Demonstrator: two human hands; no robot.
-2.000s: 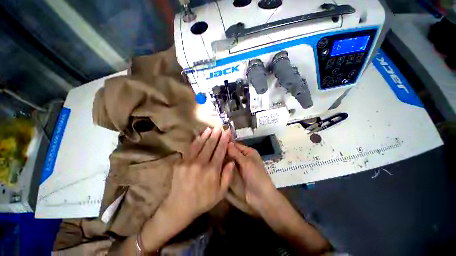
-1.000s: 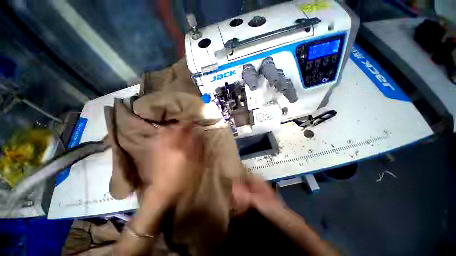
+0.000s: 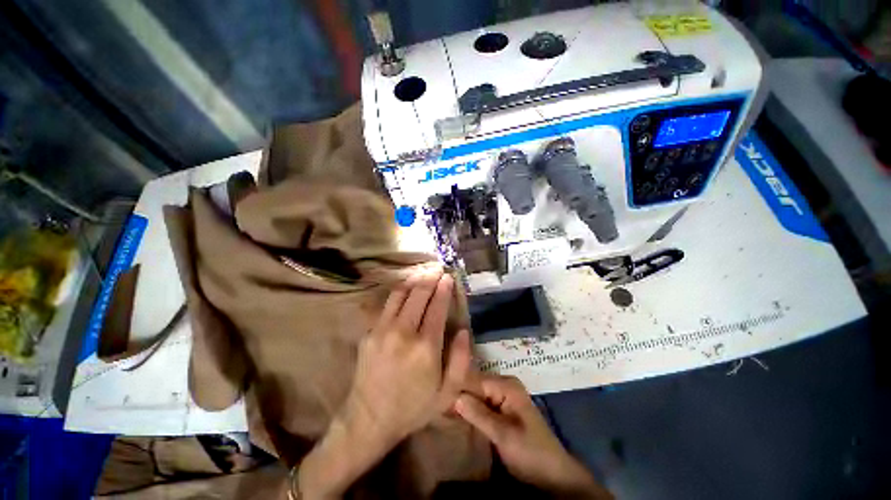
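A brown garment piece (image 3: 293, 342) covers the left of the table and hangs over its front edge. Its right border runs up to the lit needle area (image 3: 445, 256) of the white overlock machine (image 3: 576, 107). A thin glinting line, perhaps a zip or pocket opening (image 3: 318, 269), shows on the cloth. My left hand (image 3: 410, 352) lies flat on the cloth, fingertips just in front of the needle area. My right hand (image 3: 503, 420) is lower right at the cloth's border, fingers bent around the edge, which they partly hide.
Black-handled snips (image 3: 640, 264) lie right of the needle area. A dark rectangular opening (image 3: 508, 314) is in the table before the machine. Dark trimmings dot the printed ruler (image 3: 625, 337). A brown strip (image 3: 119, 311) lies at the table's left. More brown cloth (image 3: 176, 467) is below the table.
The cloth has been turned and spread flatter, with its right border now at the needle area. My left hand has moved from mid-cloth to the needle area. My right hand remains by the border, lower right.
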